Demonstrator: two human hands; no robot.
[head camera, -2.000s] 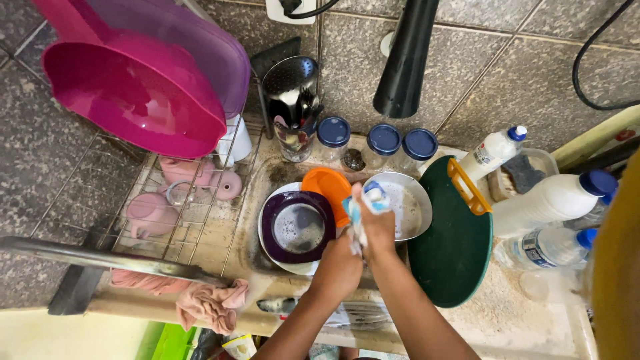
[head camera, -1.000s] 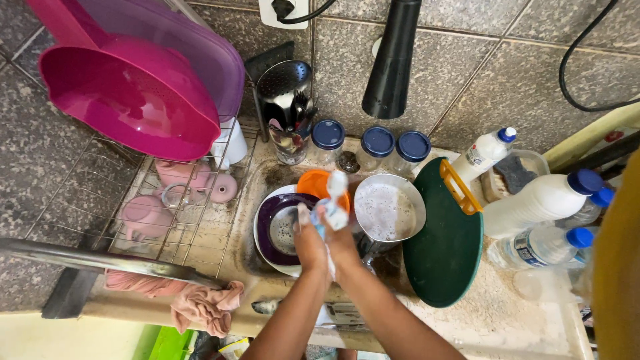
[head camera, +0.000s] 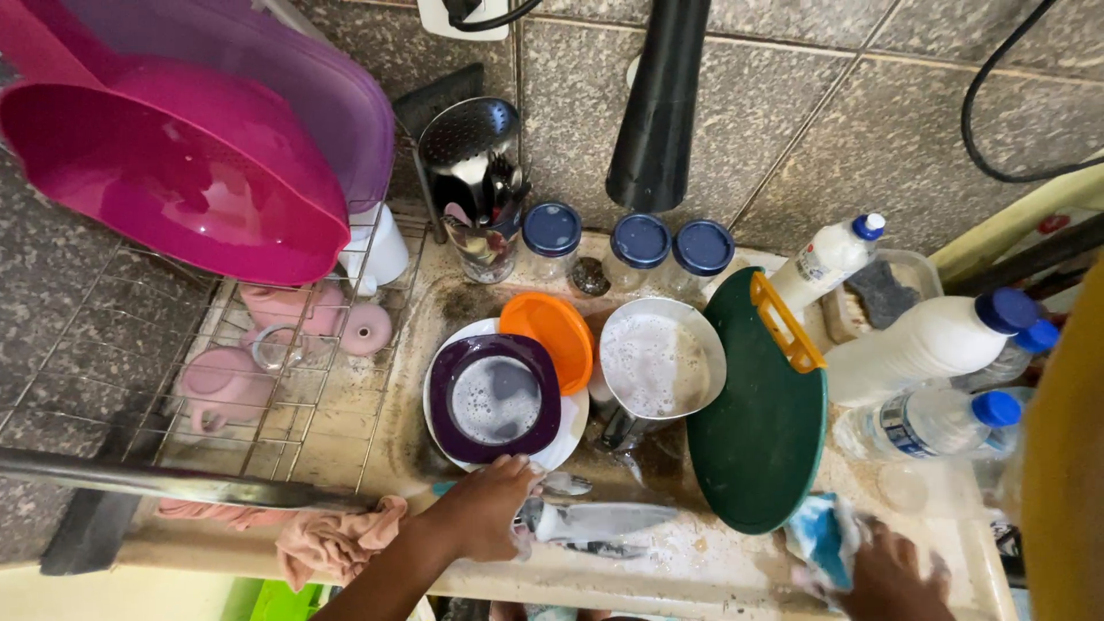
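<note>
My left hand (head camera: 496, 509) is at the sink's front edge, fingers curled by the soapy cutlery (head camera: 604, 522); what lies under its fingers is hidden. At the lower right, my right hand (head camera: 897, 565) is blurred beside a blue and white soapy cloth or packet (head camera: 824, 539), touching it. A purple bowl (head camera: 444, 410) with sudsy water sits on a white plate (head camera: 571, 431), next to an orange bowl (head camera: 561, 336). Right of these stands a metal pot (head camera: 660, 358) of suds. A green cutting board (head camera: 759, 423) with a yellow handle leans over the basin's right side.
A wire dish rack (head camera: 319, 397) holds pink cups and a magenta colander (head camera: 198, 172). Blue-lidded jars (head camera: 640, 241) and a cutlery holder (head camera: 487, 250) line the wall below a black faucet (head camera: 660, 112). Bottles (head camera: 923, 345) crowd the right; a pink cloth (head camera: 341, 539) drapes the front edge.
My hands were together over the sink with a blue and white thing between them; now they are apart, the left by the cutlery, the right at the lower right with the blue and white thing.
</note>
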